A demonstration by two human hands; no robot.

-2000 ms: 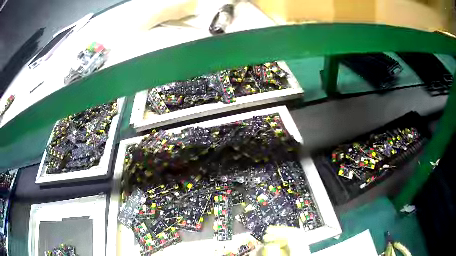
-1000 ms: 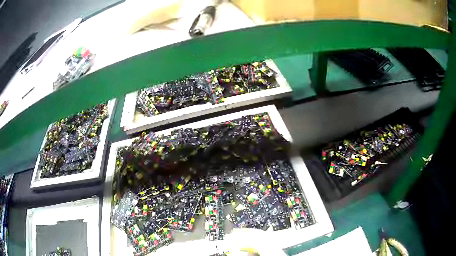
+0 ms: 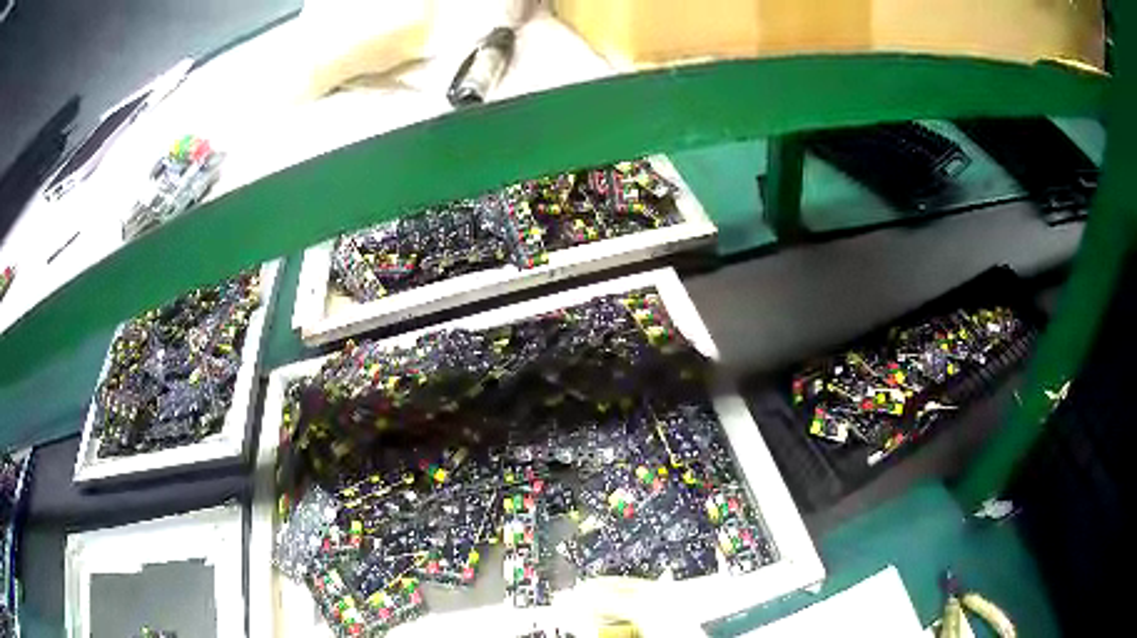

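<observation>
Many small dark circuit boards (image 3: 474,523) with red, green and yellow parts lie heaped in the large white-framed centre tray (image 3: 767,499). A few boards near its front edge lie apart from the heap, one of them upright in the picture. A pale, yellowish gloved shape, which looks like my right hand (image 3: 621,611), shows at the bottom edge, in front of the heap. It is cut off and washed out against the white rim. Whether its fingers hold anything cannot be told. My left hand cannot be made out.
Two white-framed trays of boards stand behind (image 3: 505,280) and back left (image 3: 87,455). A front-left tray (image 3: 150,530) shows a grey bottom. A black bin (image 3: 817,461) of boards, white sheet (image 3: 848,611) and curved yellowish handles (image 3: 985,617) are right. A green bar (image 3: 561,137) crosses above.
The view has shifted, so the trays appear farther left. The gloved shape sits lower and shows less. The small board pieces beside it have mostly gone from view.
</observation>
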